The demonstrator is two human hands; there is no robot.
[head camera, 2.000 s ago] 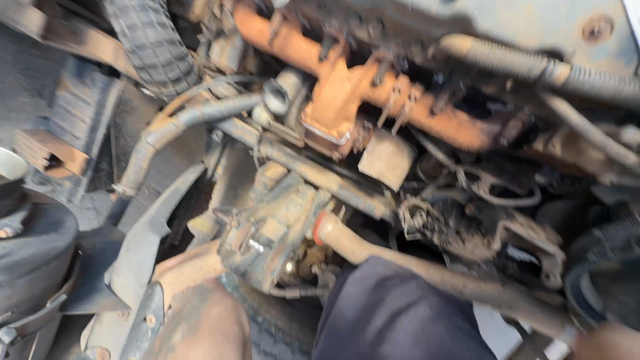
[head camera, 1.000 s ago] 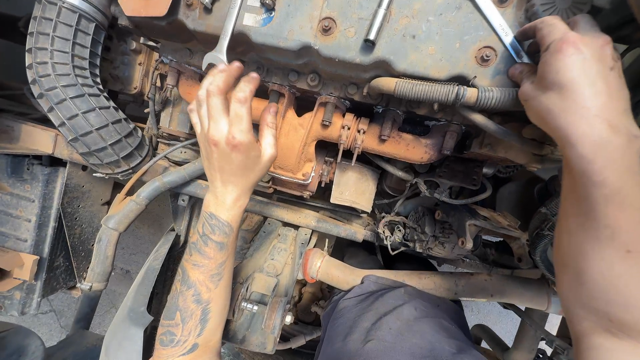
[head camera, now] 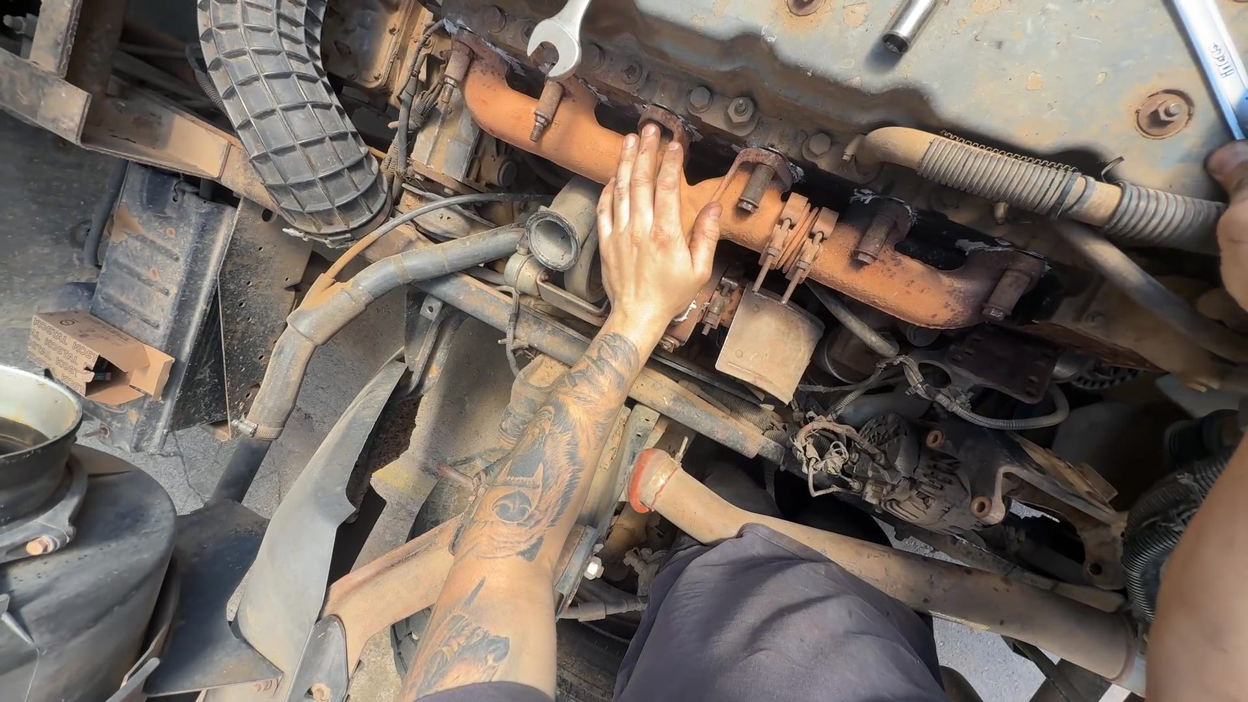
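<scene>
My left hand [head camera: 651, 224] lies flat on the rusty exhaust manifold [head camera: 916, 283], its fingers extended and pointing up toward a manifold flange. At the right edge, my right hand [head camera: 1233, 219] is partly out of view, with its fingertips at the lower end of a chrome wrench [head camera: 1212, 63]; its grip is mostly hidden. An open-end wrench [head camera: 559, 39] rests at the top with its jaw just above a manifold stud [head camera: 548, 102]. A metal socket or bar end [head camera: 909, 24] lies on the engine's painted cover [head camera: 994, 78].
A ribbed black air hose [head camera: 292, 117] curves down at the upper left. A torn cardboard box [head camera: 97, 356] sits at the left, above a black canister [head camera: 78, 565]. A large pipe with an orange-red end [head camera: 877, 565] crosses low. Loose wiring [head camera: 838, 453] hangs below the manifold.
My left hand was raised near the open-end wrench with bent fingers; now it is flat on the manifold. My right hand has moved toward the right edge. The view has shifted.
</scene>
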